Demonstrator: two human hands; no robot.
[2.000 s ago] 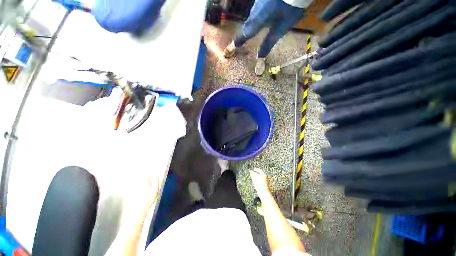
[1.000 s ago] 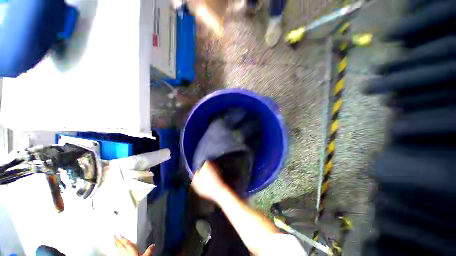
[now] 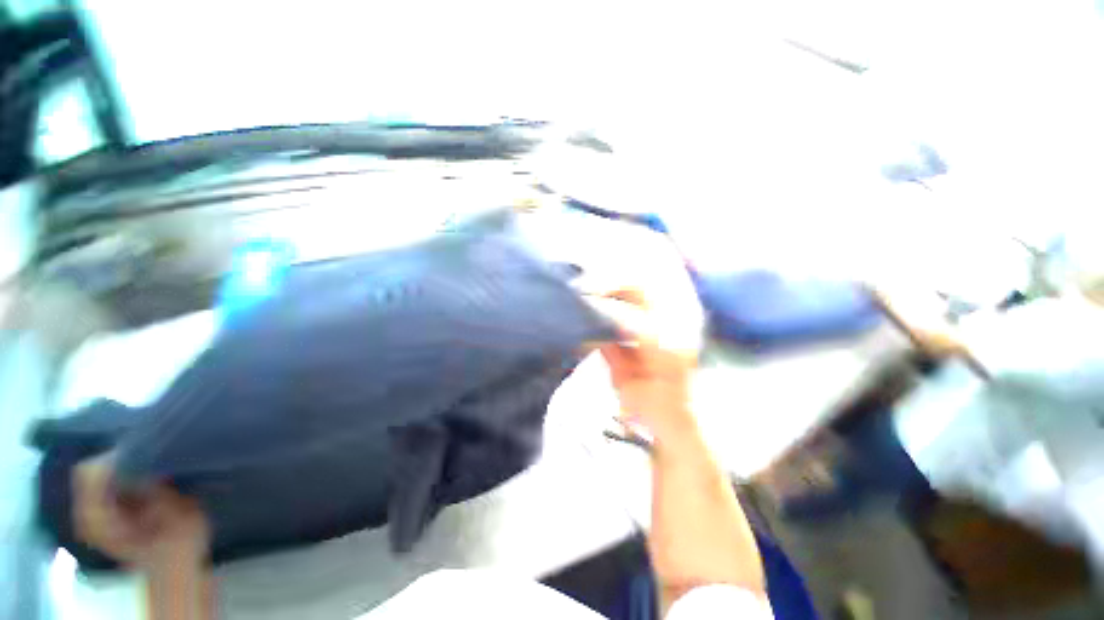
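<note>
A dark blue-grey garment [image 3: 375,345] is stretched between my two hands over the black padded board [image 3: 291,515]. My left hand [image 3: 139,515], blurred, is closed on the garment's lower left end. My right hand [image 3: 636,333] grips its right end, with the forearm reaching up from below. A dark flap of cloth hangs from the garment's underside at the middle. The board is mostly hidden behind the garment.
A white table surface lies under the board. A blue padded board [image 3: 787,309] is at the right. Another person's pale sleeve or clothing seems to show at the far right, blurred. Dark blurred lines cross the back left. The background is overexposed.
The view has swung from the tub on the floor to the table. My right hand, earlier in the tub at the dark cloth, now holds a garment up. My left hand has closed on it.
</note>
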